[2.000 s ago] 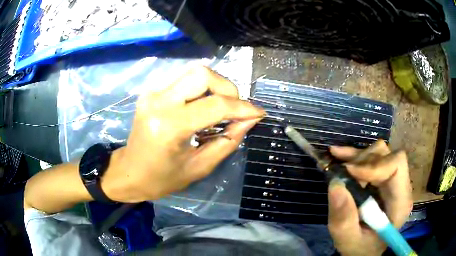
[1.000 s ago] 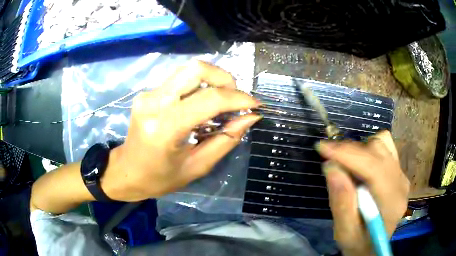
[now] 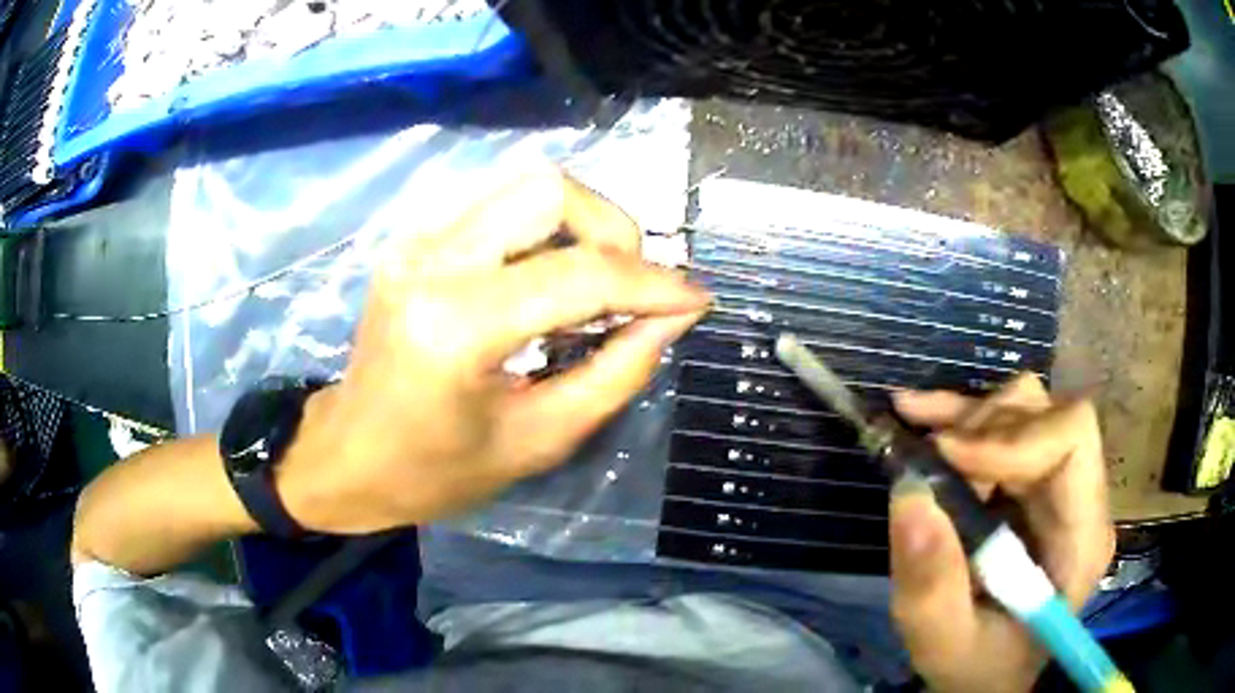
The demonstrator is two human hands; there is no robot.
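Black PCB strips (image 3: pixel 867 305) lie side by side on a brown board. My left hand (image 3: pixel 501 352) is over the left ends of the strips, thumb and forefinger pinched together at the fingertips; small white components (image 3: pixel 526 359) show inside the curled hand. What is between the fingertips is too small to tell. My right hand (image 3: pixel 1002 515) holds the soldering iron (image 3: pixel 1036 609) like a pen. Its silver tip is over the strips, a little right of my left fingertips; contact with a strip cannot be told.
A clear plastic bag (image 3: pixel 271 271) lies under my left hand. A blue parts tray (image 3: pixel 298 92) heaped with white pieces is at the back left. A big black box (image 3: pixel 867 61) stands behind the strips. A round yellowish can (image 3: pixel 1131 156) and a yellow sponge (image 3: pixel 1215 454) are at the right.
Since one second ago, the iron's tip has moved down and left, nearer my left fingertips. My left fingertips have closed together. The strips sit slightly higher in view.
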